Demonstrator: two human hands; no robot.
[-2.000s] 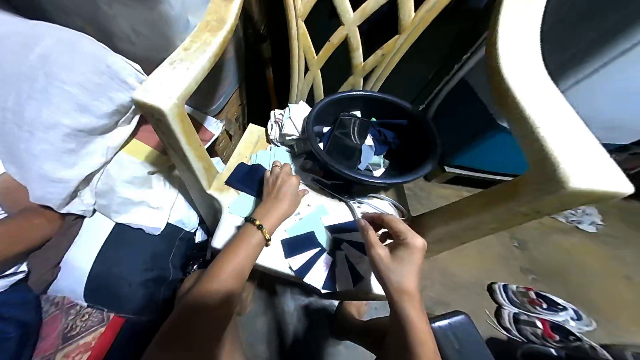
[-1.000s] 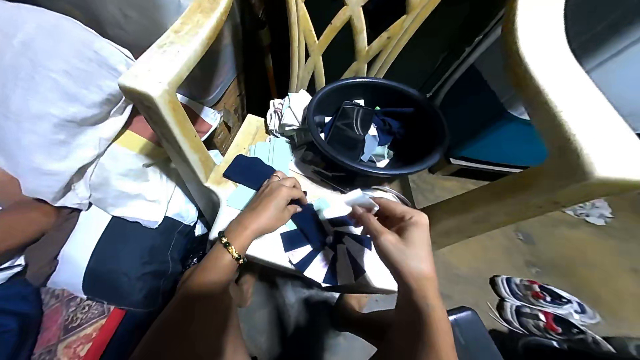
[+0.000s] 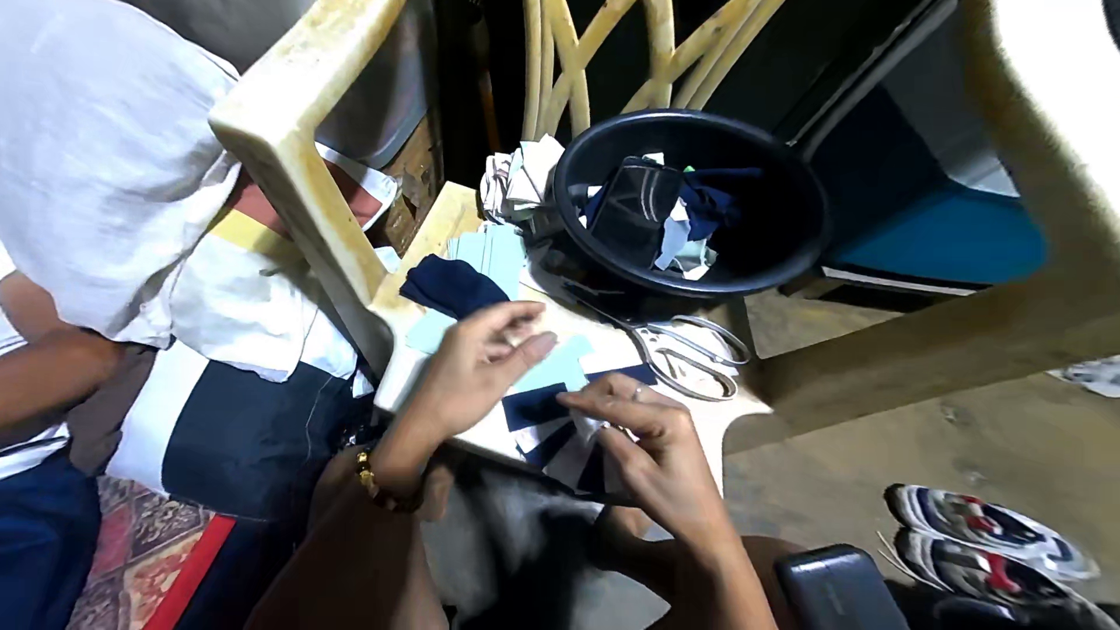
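My left hand (image 3: 481,367) is raised over the seat of a plastic armchair (image 3: 735,405), fingers apart, with nothing seen in it. A small white fabric piece (image 3: 591,426) is pinched in my right hand (image 3: 652,437), above fanned dark and pale strips (image 3: 535,408). A folded navy cloth (image 3: 457,287) lies beyond my left hand, beside light green pieces (image 3: 492,254). Metal scissors (image 3: 691,354) rest on the seat at its right, handles toward me. Behind them, a black basin (image 3: 801,227) holds cloth scraps and a dark glossy object (image 3: 636,203).
White scraps (image 3: 529,179) are bunched left of the basin. Chair armrests (image 3: 289,87) rise on both sides. At the left are a person's arm (image 3: 52,376) and draped white cloth (image 3: 96,166). Sneakers (image 3: 980,542) lie on the floor, lower right, near a black case (image 3: 840,586).
Two seconds ago my right hand was at the scissors; now they lie on the seat. My left hand has lifted from the strips since one second ago, and my right hand has moved closer to them.
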